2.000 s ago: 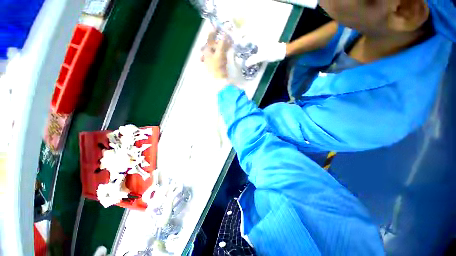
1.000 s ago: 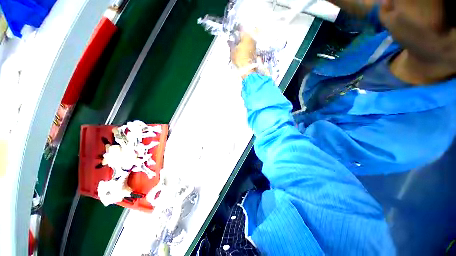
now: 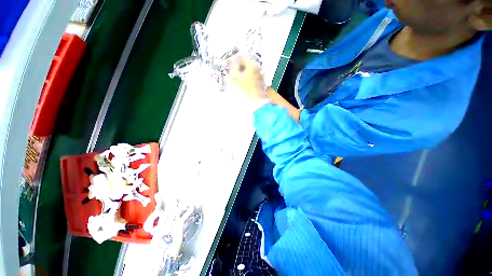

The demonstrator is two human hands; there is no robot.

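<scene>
A blue-sleeved arm, which I take as mine, reaches up from the lower right. My right hand (image 3: 246,78) is closed at a clear plastic moulding (image 3: 202,59) with spread ends, over the white bench. The grip is blurred and washed out. A neighbour's bare forearm (image 3: 281,103) meets the same spot, with the hand mostly hidden behind mine. More clear mouldings (image 3: 186,229) lie low on the bench. Cream-white branched parts (image 3: 110,186) are piled in a red tray (image 3: 74,180). My left hand is out of the picture.
The white bench (image 3: 197,145) runs beside the dark green conveyor (image 3: 137,91). A red bin (image 3: 51,89) stands at the far left by a curved pale rail (image 3: 21,91). A person in a blue smock (image 3: 399,108) sits close on the right.
The view has shifted. My right hand and the clear moulding have come lower, nearer the tray. The white-gloved hand seen two seconds ago no longer shows separately.
</scene>
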